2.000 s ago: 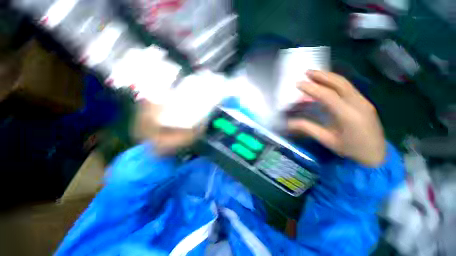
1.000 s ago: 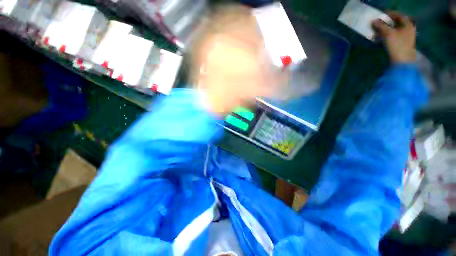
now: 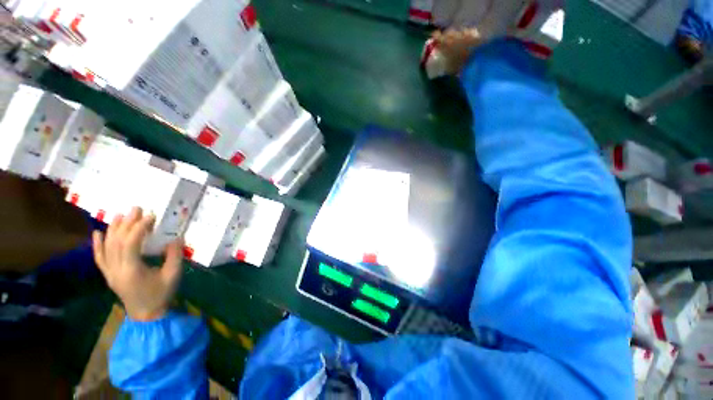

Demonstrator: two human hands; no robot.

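Note:
A white product box with a red patch (image 3: pixel 363 211) lies on the shiny pan of the digital scale (image 3: pixel 449 199). The scale's green display windows are lit. My left hand (image 3: pixel 141 266) is at the near row of white boxes (image 3: pixel 211 226), fingers spread against a box front; it grips nothing that I can see. My right hand (image 3: pixel 460 47) is far forward beyond the scale, its fingers around a small red-ended box (image 3: pixel 438 64) beside other boxes; the sleeve partly hides this group.
Tall stacked tiers of white boxes (image 3: pixel 203 70) stand left of the scale. Loose boxes (image 3: pixel 653 199) and a heap (image 3: pixel 672 320) lie at the right. A grey bar (image 3: pixel 676 87) juts in at upper right, near another person's blue sleeve (image 3: pixel 698 22). Brown cardboard (image 3: pixel 98 355) is at lower left.
My left hand has moved from above the scale to the left row. My right hand has left the box at upper right and reached forward to other boxes. The view has shifted.

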